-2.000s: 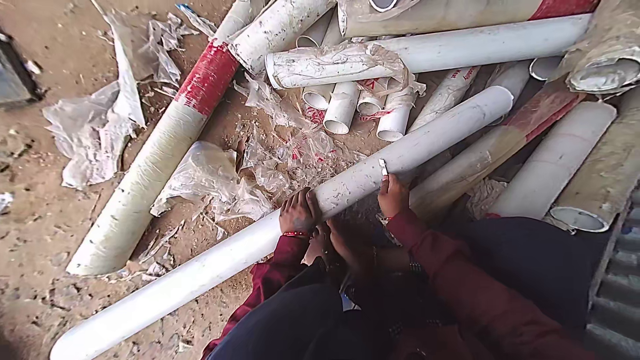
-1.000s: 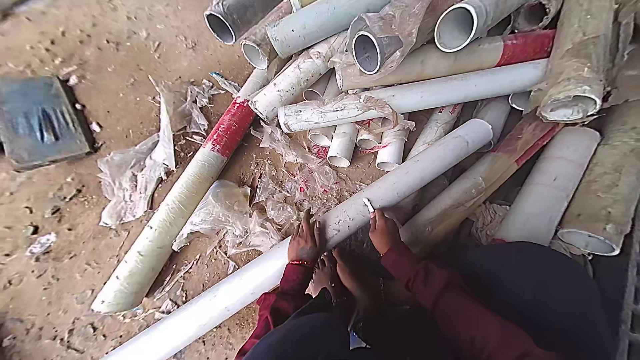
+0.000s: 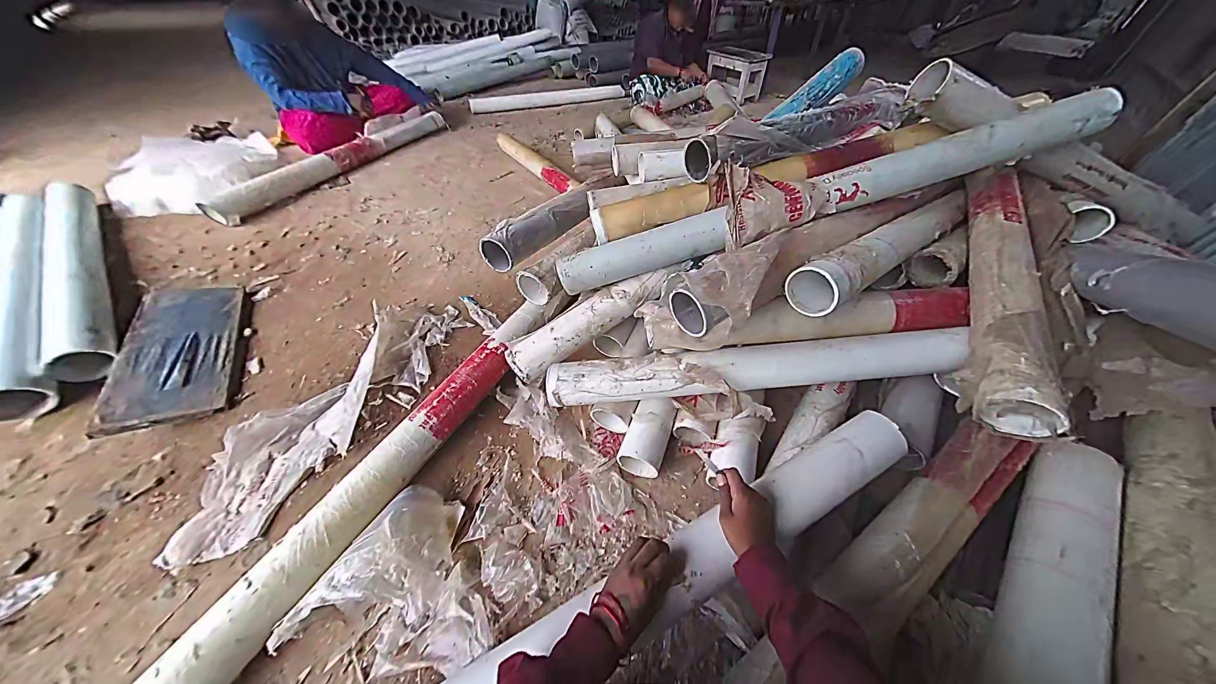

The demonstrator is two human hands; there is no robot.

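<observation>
A long white plastic pipe [image 3: 826,475] slants across the lower middle, its open end at the upper right. My left hand [image 3: 641,581], with red bands at the wrist, rests on top of this pipe; whether its fingers grip anything is hard to tell. Farther up the same pipe, on its near upper side, my right hand [image 3: 744,513] holds a small slim light-coloured tool [image 3: 707,462] that points up and left. Its kind is not clear. Torn clear plastic film [image 3: 570,532] lies on the ground just left of both hands.
A heap of pipes [image 3: 836,361], some wrapped in film, rises ahead and right. A red-banded pipe [image 3: 380,484] lies to the left, beyond it a dark flat panel [image 3: 171,351]. One person in blue [image 3: 304,71] sits far left; another person [image 3: 670,47] sits behind the heap.
The view has tilted up, bringing the far ground and two people into sight. My right hand's small tool now points up and left, clear of the pipe's face. My left hand stays on the pipe.
</observation>
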